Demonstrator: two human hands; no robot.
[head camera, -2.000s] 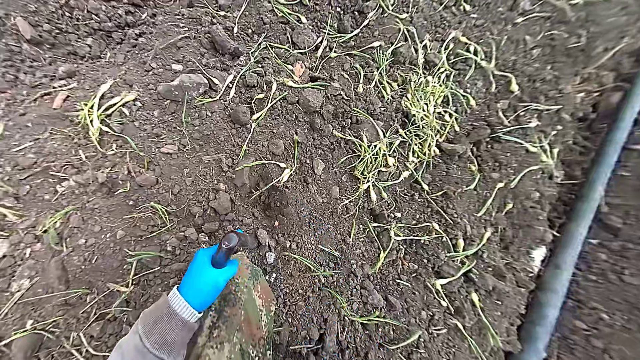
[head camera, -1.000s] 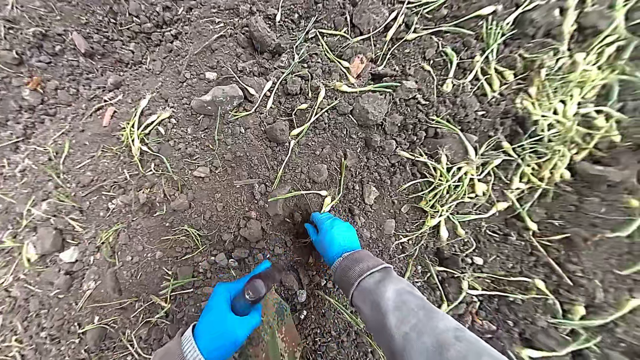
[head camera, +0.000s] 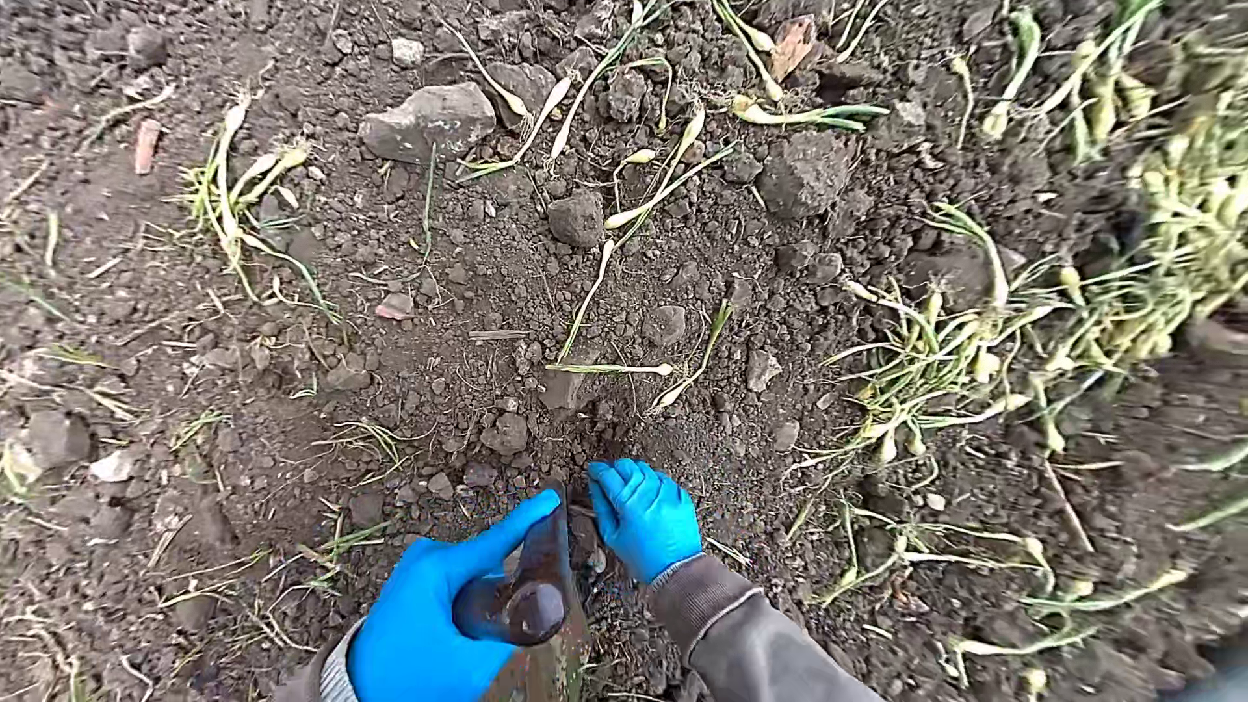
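My left hand (head camera: 444, 600), in a blue glove, is wrapped round the dark rounded grip of a hand tool (head camera: 534, 600) at the bottom centre. The tool's lower end points away from me at the soil. Just right of it, my right hand (head camera: 645, 517), also in a blue glove, has its fingertips bunched against the soil; whether they hold anything is hidden. Beyond the hands lie two small bulb seedlings with green leaves, one level (head camera: 614, 369) and one slanted (head camera: 694, 366). More seedlings (head camera: 658, 190) are strewn farther off.
A dense heap of bulb seedlings (head camera: 1185, 234) spreads along the right, with loose ones (head camera: 1033, 643) nearer me. A small bunch (head camera: 234, 195) lies at upper left. Stones (head camera: 429, 122) and clods (head camera: 807, 174) stud the dark soil. Camouflage-patterned cloth shows beneath the tool.
My right hand, out of view two seconds ago, has come to the soil beside the tool. The left hand keeps its grip on the tool, now close beside the right hand.
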